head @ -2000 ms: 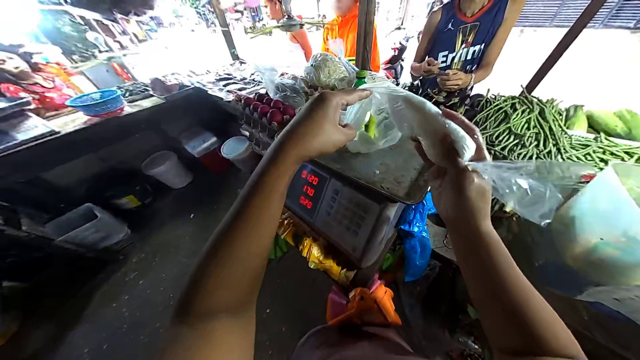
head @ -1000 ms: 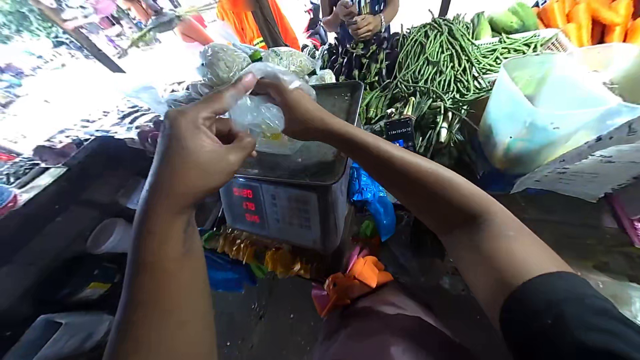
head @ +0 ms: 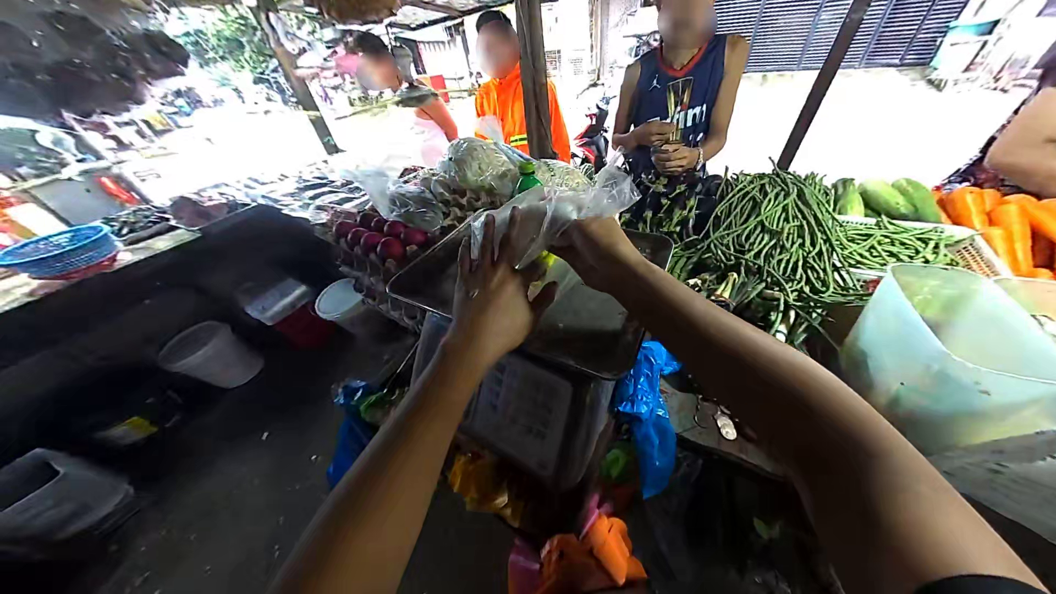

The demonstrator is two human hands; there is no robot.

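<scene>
Over the metal tray (head: 594, 330) of a digital weighing scale (head: 520, 412), both my hands are at a clear plastic bag (head: 549, 216). My left hand (head: 495, 297) has its fingers raised and spread against the bag's left side; whether it grips the film is unclear. The bag's right part is bunched in my right hand (head: 596, 252), its fingers curled and partly hidden by the plastic. Something yellow-green shows low in the bag, between the hands. My left forearm hides part of the scale's front.
Red eggs (head: 384, 239) in cartons sit left of the scale. Long green beans (head: 775, 231), carrots (head: 1002, 219) and a translucent plastic container (head: 949, 355) stand at the right. Blue plastic bags (head: 648, 412) hang beside the scale. A person in a dark jersey (head: 685, 99) stands opposite.
The fingers of my left hand, bent at the bag a second ago, are now raised and spread against it. The bag remains over the scale. The view has swung up and left.
</scene>
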